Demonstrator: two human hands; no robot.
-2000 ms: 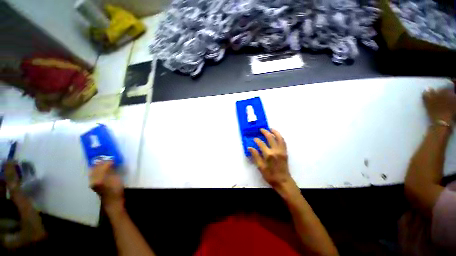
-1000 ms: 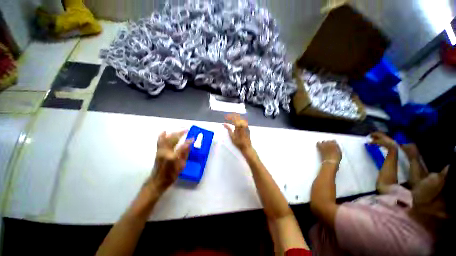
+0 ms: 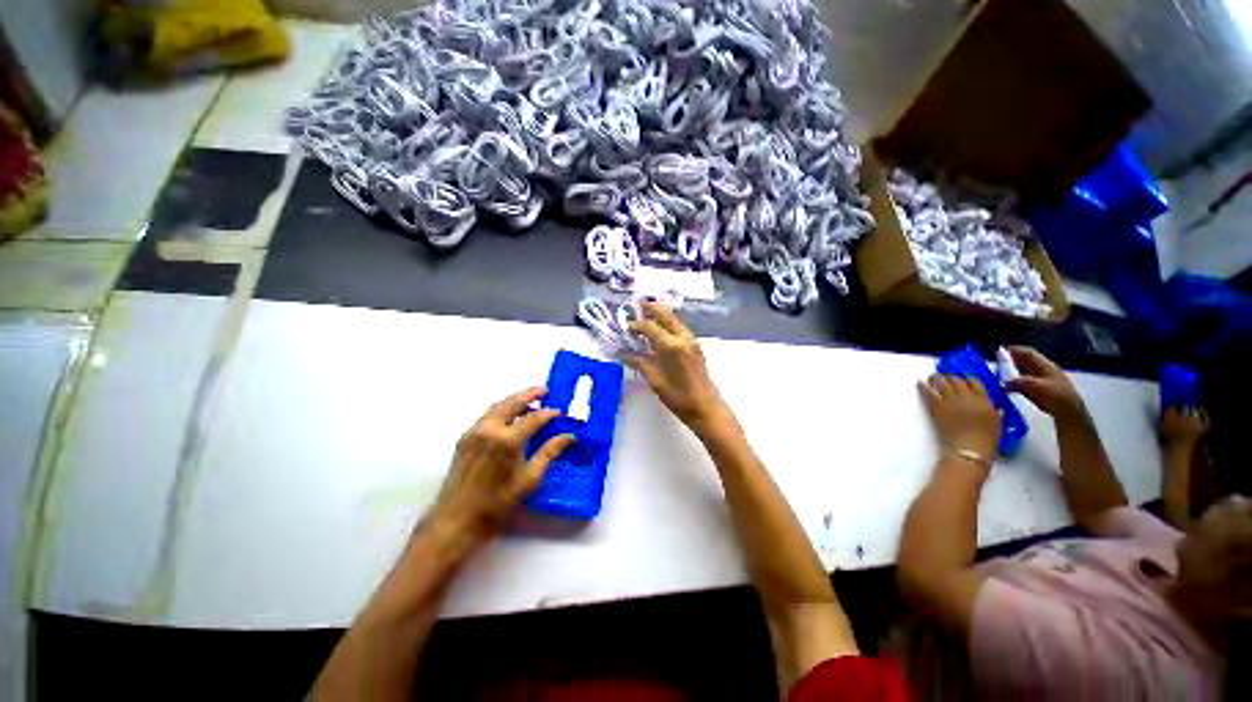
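Observation:
A blue plastic tray lies on the white tabletop in front of me, with a white charger piece in its upper recess. Its lower part shows no cable. My left hand rests on the tray's left edge, fingers spread over it. My right hand is just beyond the tray's upper right, its fingertips on a coiled white cable. Another coiled cable lies just behind it on the dark strip.
A large cable pile covers the back. An open carton of white pieces stands at right, blue trays beyond it. At right a person's hand holds a blue tray. A yellow bag lies back left.
My right hand has closed its fingertips on a coiled cable near the dark strip. My left hand has settled on the tray. The neighbour now holds a tray and a white piece.

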